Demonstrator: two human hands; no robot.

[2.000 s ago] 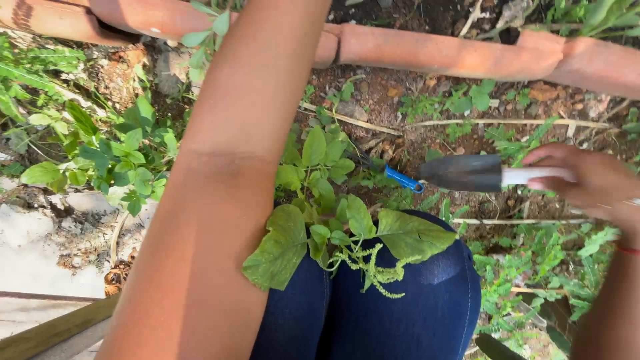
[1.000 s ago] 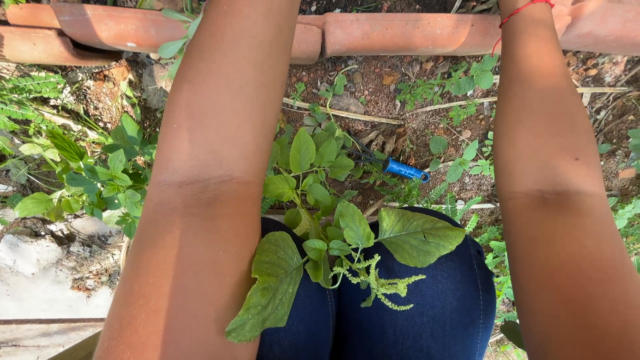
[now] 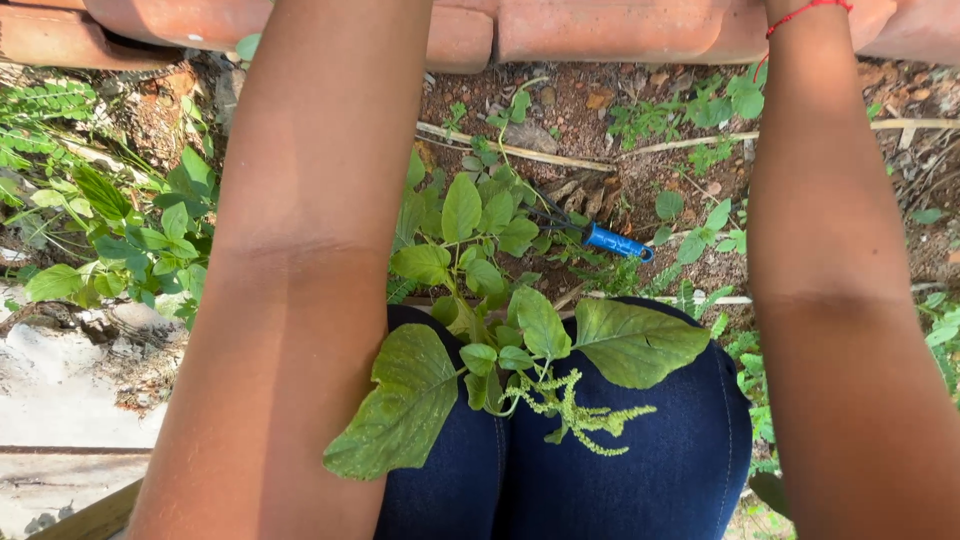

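Note:
Both my forearms stretch forward past the row of clay roof tiles (image 3: 615, 30), and my left hand and my right hand lie beyond the top edge of the view. What they hold is hidden. A red string bracelet (image 3: 810, 10) circles my right wrist. Between the arms, a leafy plant (image 3: 461, 210) with a green flower spike (image 3: 577, 412) leans over my knees in blue jeans. A small garden hand tool with a blue handle (image 3: 616, 241) lies on the soil beside the plant, its dark metal end partly under leaves. The trowel is out of view.
Low weeds (image 3: 142, 232) grow at the left, above a pale broken slab (image 3: 75, 382). Dry stems (image 3: 525, 152) cross the reddish soil beyond my knees. More small weeds stand around my right forearm. A wooden edge (image 3: 97, 517) shows at the lower left.
Two seconds ago my right hand held a trowel near the blue handle at the right. That hand has since moved forward out of view, beyond the tiles. The blue-handled tool remains on the soil.

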